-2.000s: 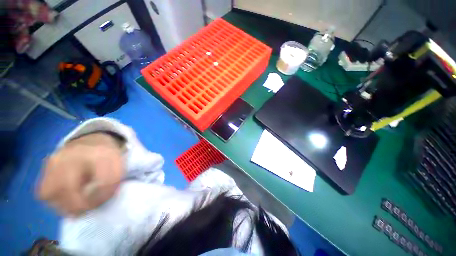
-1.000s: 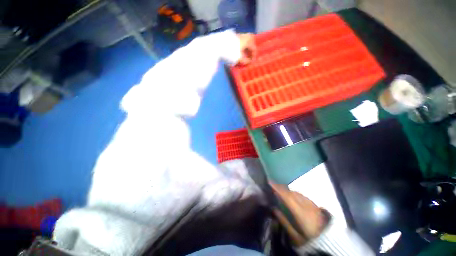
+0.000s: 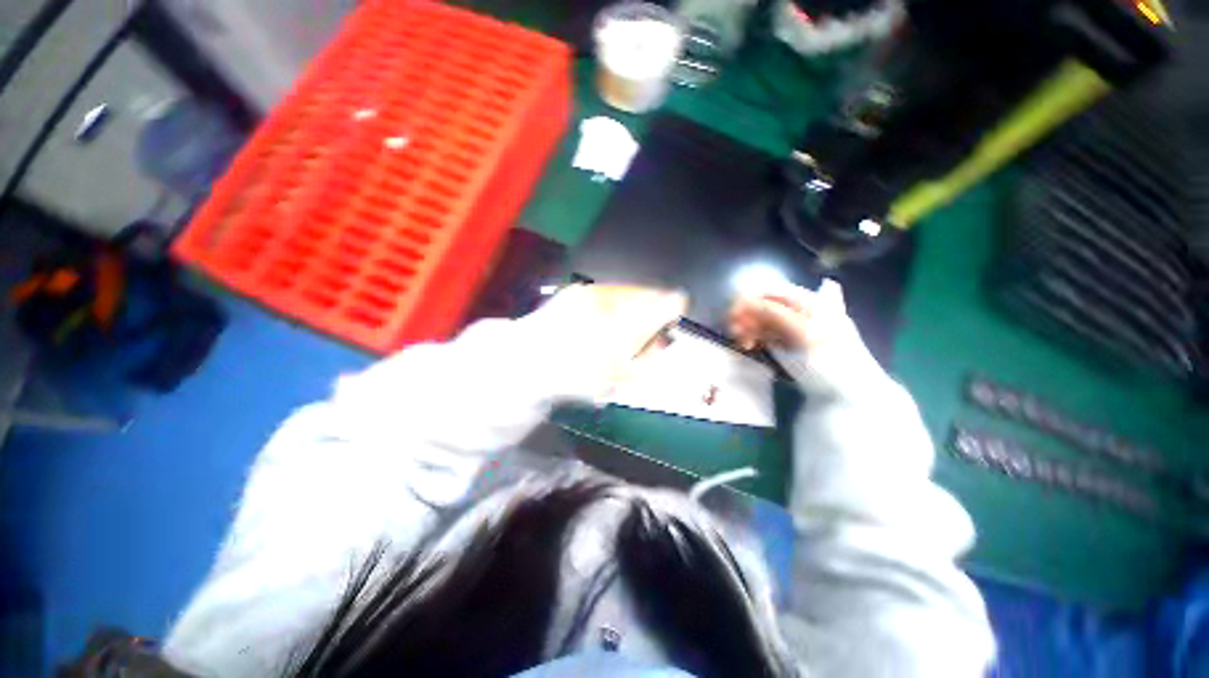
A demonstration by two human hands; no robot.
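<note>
My left hand (image 3: 643, 315) is over the near left part of the black base plate (image 3: 670, 199) and the edge of the white paper sheet (image 3: 696, 382). My right hand (image 3: 773, 322) is just to its right, with curled fingers beside the bright light spot under the microscope (image 3: 849, 199). A thin dark strip shows between the hands; I cannot tell whether it is a held piece or the plate's edge. Both hands are blurred, and whether they hold anything is unclear. Small reddish-brown specks lie on the paper.
The large orange-red slotted tray (image 3: 398, 159) stands to the left. A dark phone (image 3: 524, 272) lies beside it. Behind are a translucent tub (image 3: 636, 56) and a crumpled tissue (image 3: 606, 147). Two module rows (image 3: 1054, 470) and stacked dark trays (image 3: 1100, 252) are at right.
The view has turned back toward the microscope. My left hand has moved from the orange tray's edge to the base plate. My right hand has moved from the bench's front edge to near the light spot.
</note>
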